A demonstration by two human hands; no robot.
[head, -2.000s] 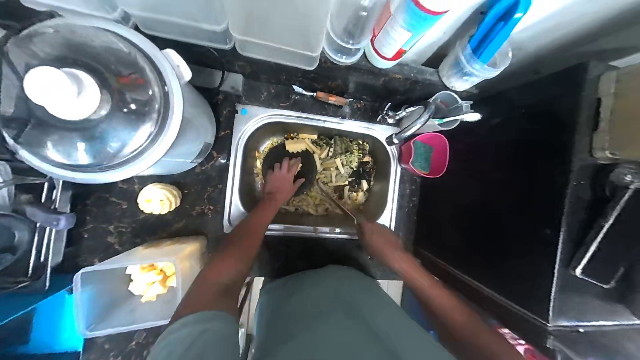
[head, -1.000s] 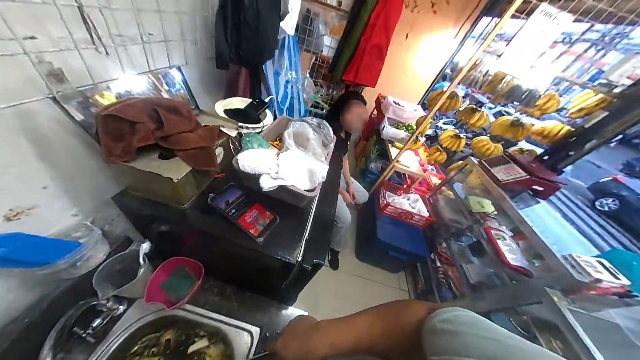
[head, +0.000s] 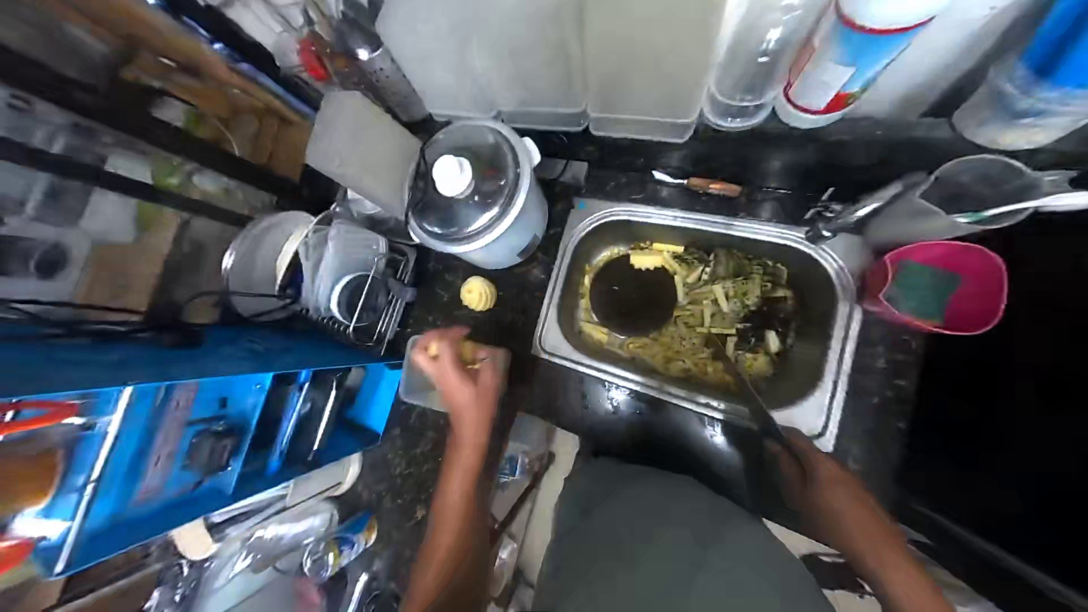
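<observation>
My left hand (head: 459,370) is over the plastic container (head: 418,393), its fingers at the yellow pieces (head: 466,350) in it; whether it grips any is blurred. My right hand (head: 803,472) holds the handle of a long knife (head: 744,387), whose blade points down into the steel sink (head: 557,327). Yellow and greenish peelings (head: 701,314) lie in the sink around a dark round opening or dish (head: 633,293). One carved yellow piece of fruit (head: 478,293), probably pineapple, rests on the dark counter left of the sink.
A lidded rice cooker (head: 476,200) stands behind the carved piece, beside a dish rack (head: 374,297). A peeler-like tool (head: 697,183) lies behind the sink. The faucet (head: 858,208) and a pink holder (head: 943,289) with a green scouring pad are at the right.
My left hand has moved from the dark round area in the sink to the container at the left. The view swung to the shop and back. My right hand still holds the knife.
</observation>
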